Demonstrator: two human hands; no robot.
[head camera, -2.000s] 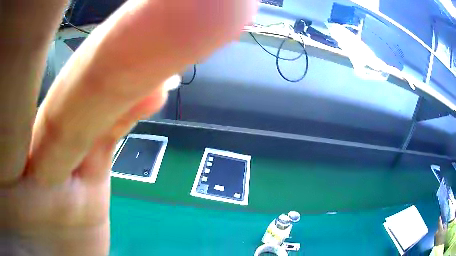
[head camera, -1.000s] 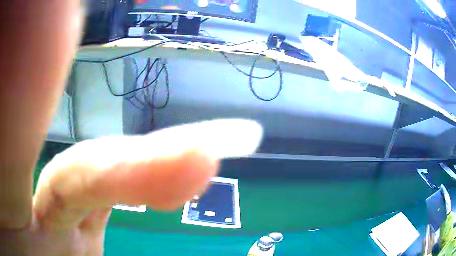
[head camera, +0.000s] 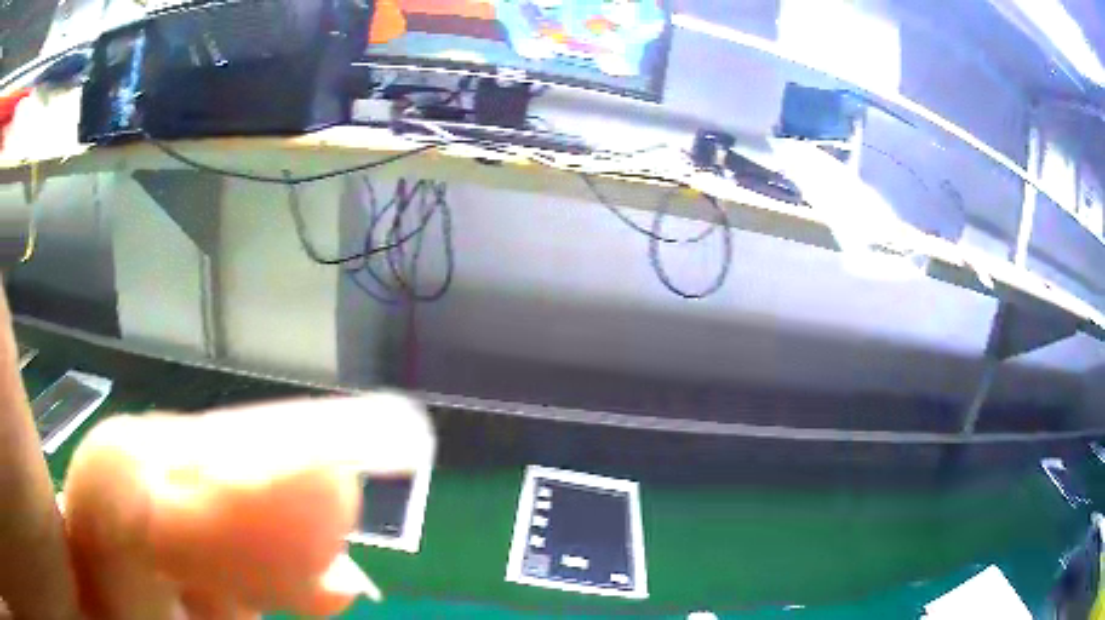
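Observation:
My left hand (head camera: 218, 497) is very close to the camera at the lower left, large, blurred and cut off by the edge. Its fingers are bent and point right; one fingertip looks whitish. I cannot tell whether it holds anything. A dark tablet back cover (head camera: 588, 533) with small white patches lies on a white sheet on the green belt. A second dark cover (head camera: 388, 503) on a white sheet is partly hidden behind my hand. A third framed panel (head camera: 70, 406) lies at the far left. My right hand is not in view.
A shelf (head camera: 788, 216) crosses above the green belt (head camera: 776, 533), with a lit monitor (head camera: 545, 36), a dark monitor (head camera: 230, 73) and hanging cables (head camera: 418, 242). A white rectangle (head camera: 982, 596) is cut off at the lower right. Dark pieces lie at the right edge.
The view has tilted up, showing more shelf and monitors, while the bench items have slid down. My left hand sits lower and covers less. The bottle has almost left the bottom edge.

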